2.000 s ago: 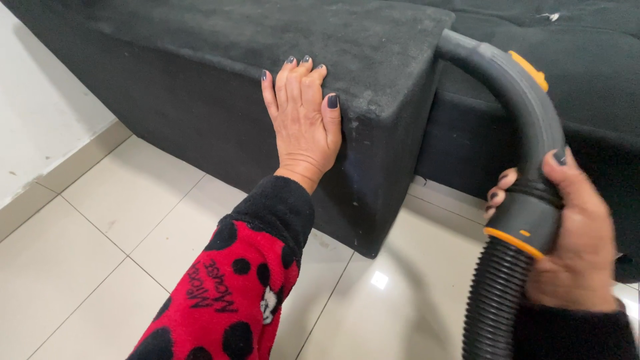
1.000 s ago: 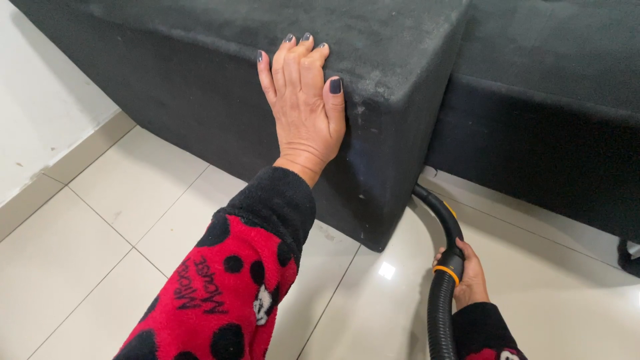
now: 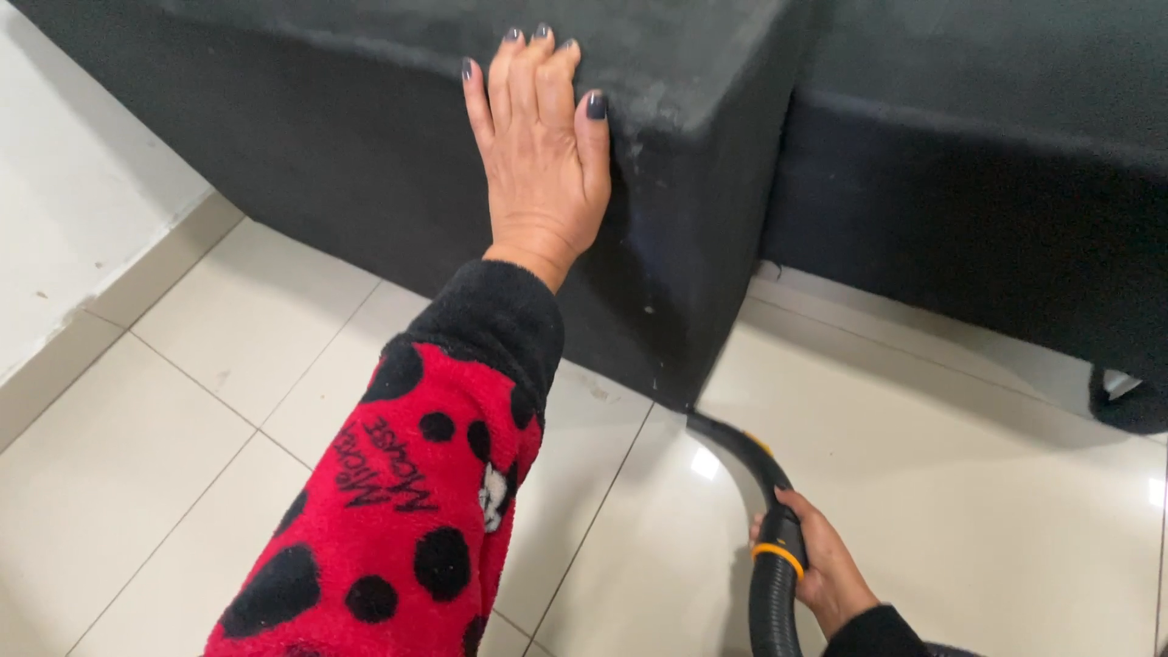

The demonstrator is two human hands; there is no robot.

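Observation:
My left hand (image 3: 547, 160) lies against the upper front edge of a black fabric sofa arm (image 3: 438, 173), its fingers slightly spread and holding nothing. Lower right, my right hand (image 3: 821, 557) grips the curved black handle of a vacuum cleaner hose (image 3: 776, 525) just above its orange ring. The tube's narrow end is at the bottom front corner of the sofa arm, near the floor; its very tip is hard to make out. Pale marks show on the fabric near my left thumb.
Glossy cream floor tiles (image 3: 210, 365) lie below. A white wall (image 3: 73, 182) with a tiled skirting (image 3: 164, 260) stands at the left. The sofa's seat base (image 3: 958, 210) extends right, raised above the floor, with a dark sofa leg (image 3: 1127, 401) under it.
My right hand has brought the vacuum tube down from the sofa's top to floor level, then to the arm's bottom front corner. My left hand has stayed on the sofa arm.

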